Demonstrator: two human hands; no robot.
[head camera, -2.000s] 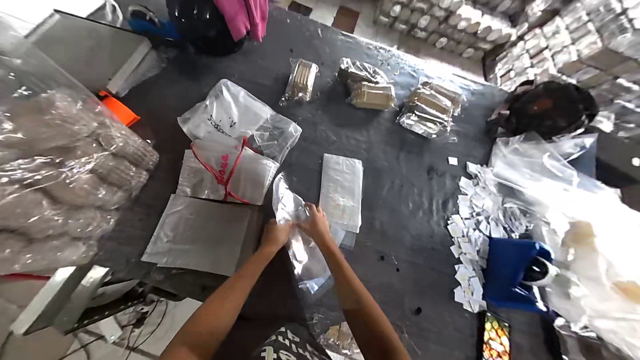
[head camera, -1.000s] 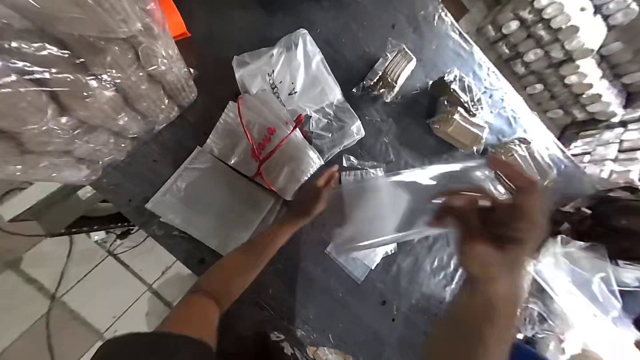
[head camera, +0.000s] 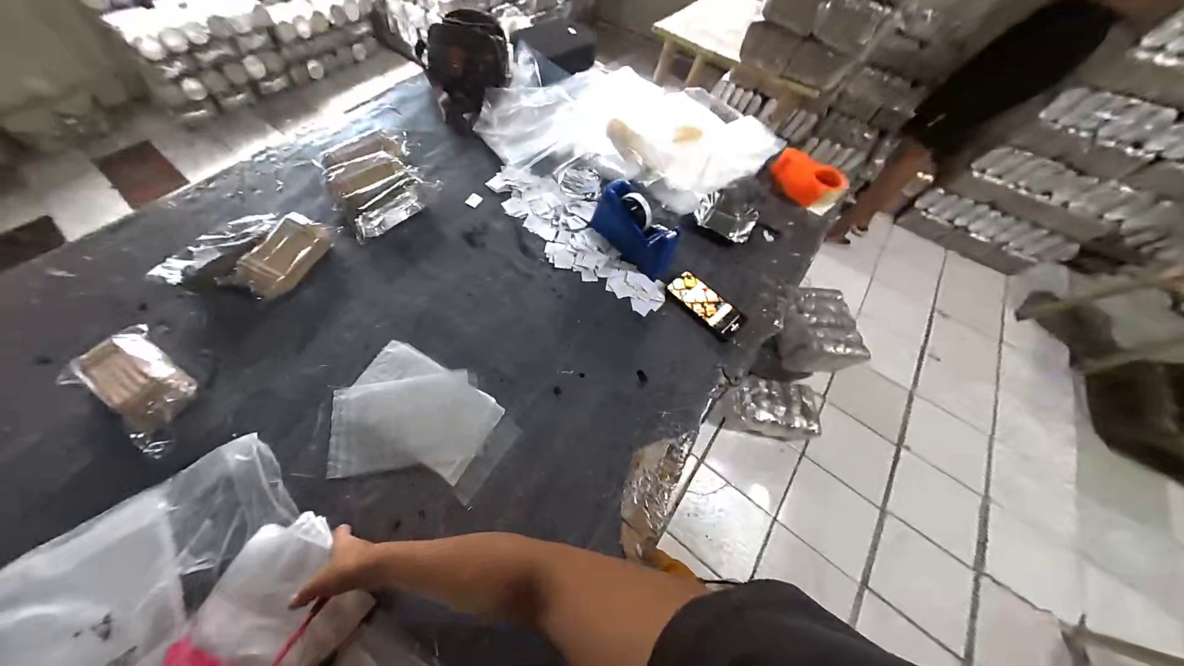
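My right hand (head camera: 338, 566) comes in from the lower right. Its fingers are closed around the edge of a bundle of plastic bags (head camera: 264, 573), with a red tie by the fingertips. Under and beside the bundle is a large clear plastic bag (head camera: 102, 573) with dark marks. Flat clear plastic sleeves (head camera: 416, 416) overlap on the dark tabletop just beyond the hand. Farther off lie wrapped packs of brown flat pieces: one at the left (head camera: 134, 379), one behind it (head camera: 282, 254) and a group (head camera: 370, 180). My left hand is out of view.
A blue tape dispenser (head camera: 634, 227) stands beside scattered white paper squares (head camera: 583, 245) and a phone (head camera: 706, 303). Behind are crumpled clear plastic (head camera: 629, 129), an orange object (head camera: 807, 178) and a black object (head camera: 467, 60). Wrapped packs (head camera: 819, 328) are beyond the table's right edge. A person (head camera: 999, 92) stands at back right.
The view has swung far to the right. A second ago my right hand held up a clear plastic sleeve; now it is on the bundle. My left hand has gone out of view.
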